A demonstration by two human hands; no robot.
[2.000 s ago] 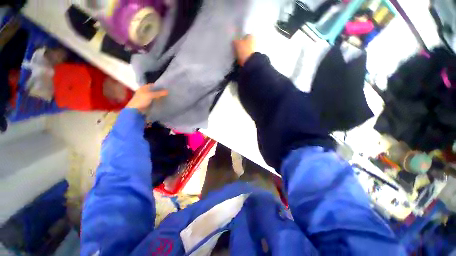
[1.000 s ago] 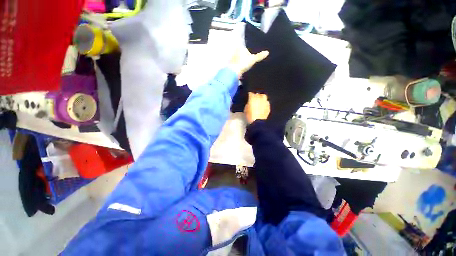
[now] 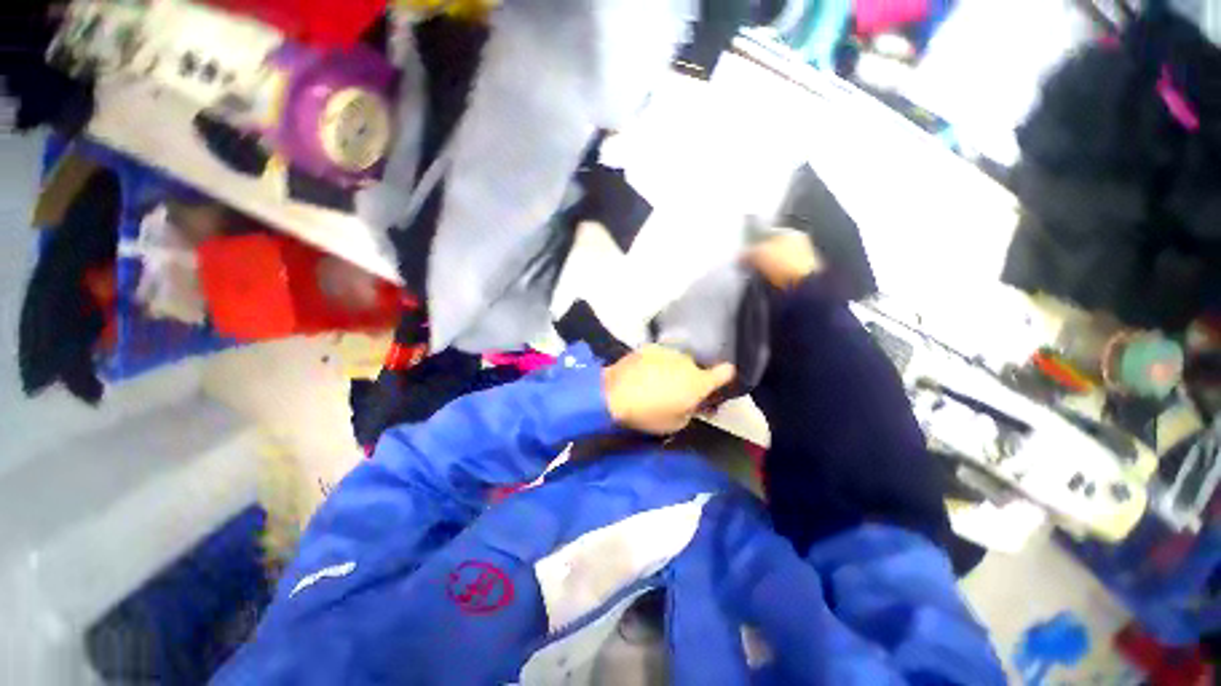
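Note:
A grey and black fabric piece (image 3: 710, 315) is between my hands near the table's front edge, partly folded and blurred. My left hand (image 3: 667, 390) grips its near end close to my body. My right hand (image 3: 786, 257) grips its far side. Black fabric (image 3: 830, 228) shows just beyond my right hand; I cannot tell whether it is the same piece. A long pale grey panel (image 3: 506, 161) with black parts hangs over the table edge left of my hands. The white sewing machine (image 3: 1031, 449) is to the right of my right forearm.
A second machine's purple motor (image 3: 335, 114) is at the far left. A red item (image 3: 275, 284) lies in a blue basket (image 3: 147, 335) below it. A pile of black fabric (image 3: 1111, 168) is at the far right. A turquoise container (image 3: 1149, 362) stands behind the machine.
The black panel under my hands has been drawn towards my body and now shows a grey side. My left hand has moved down and nearer my body. The view has turned.

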